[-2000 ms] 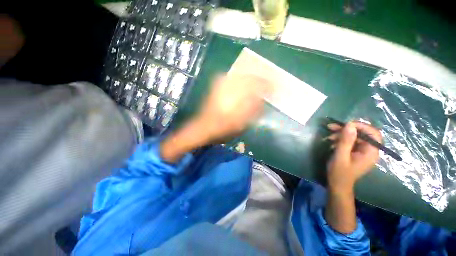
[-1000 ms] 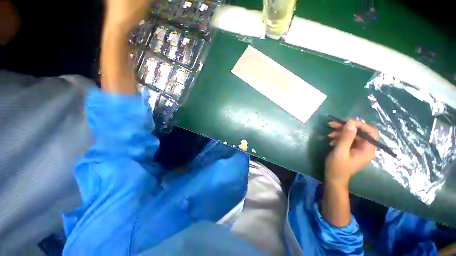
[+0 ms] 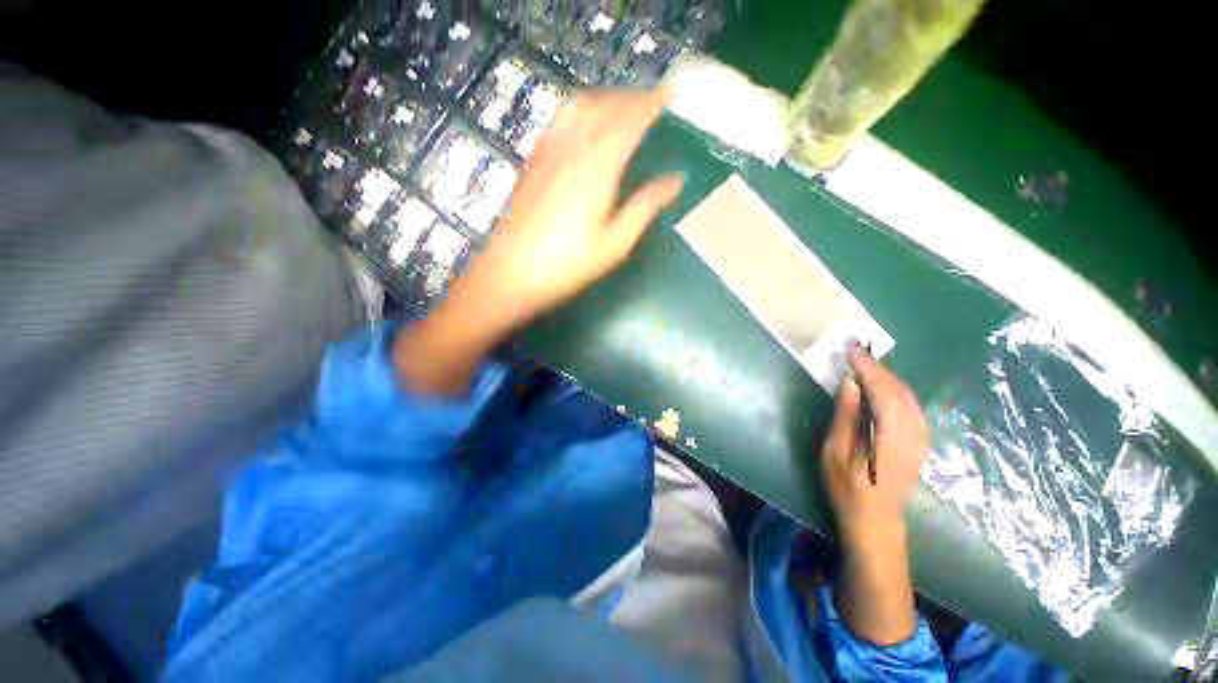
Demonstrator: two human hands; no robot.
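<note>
The beige adhesive sheet (image 3: 781,274) with a white end lies slanted on the green mat. My right hand (image 3: 879,434) holds the dark thin tweezers (image 3: 871,434), their upper end at the sheet's white end. Whether a piece is at the tip is too small to tell. My left hand (image 3: 568,207) is at the right edge of the blister tray (image 3: 401,200), thumb spread away from the fingers, with nothing visible in it. The tray pockets hold dark and silvery modules; the hand hides some of them.
Crinkled clear film (image 3: 1055,480) lies right of my right hand. A yellowish translucent upright bottle or roll (image 3: 875,87) stands at the far side by a long white strip (image 3: 975,240). Small yellowish scraps (image 3: 668,423) lie at the front bench edge. A grey-clothed leg (image 3: 160,334) is at the left.
My left hand went from over the sheet to the tray, and is now at the tray's right edge. My right hand has moved the tweezers onto the sheet's white end. The view has shifted.
</note>
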